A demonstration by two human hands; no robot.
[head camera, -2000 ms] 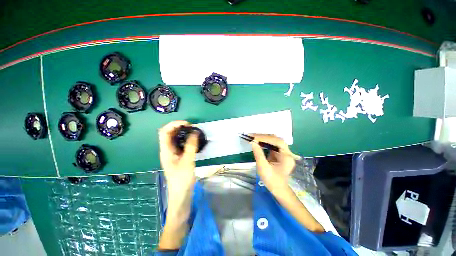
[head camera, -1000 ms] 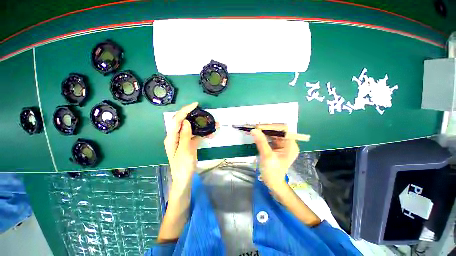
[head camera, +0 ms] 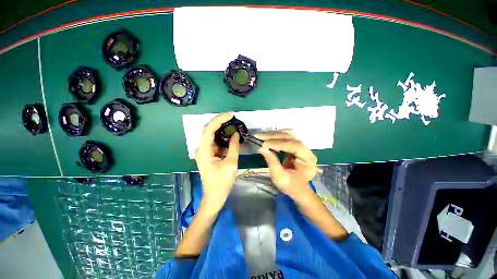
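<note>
My left hand [head camera: 217, 158] holds a round black lens module [head camera: 230, 132] between thumb and fingers, over the narrow white sheet [head camera: 313, 128] nearest me. The module's pale centre faces up. My right hand [head camera: 290, 163] holds dark tweezers [head camera: 255, 140], their tip at the module's right edge. Whether the tip holds a small piece is too small to tell. The sheet has faint marks near its middle and is partly hidden by both hands.
A wider white sheet [head camera: 261, 41] lies farther away, with one module [head camera: 241, 76] at its near edge. Several modules [head camera: 143, 84] lie at left. Small white pieces [head camera: 420, 102] are piled at right. A clear blister tray [head camera: 120, 229] is below left, a dark grey bin [head camera: 417, 212] below right.
The tweezers have moved left from over the sheet to the module's edge. My left hand has first lifted and turned the module, then shifted slightly right. The camera view has shifted a little.
</note>
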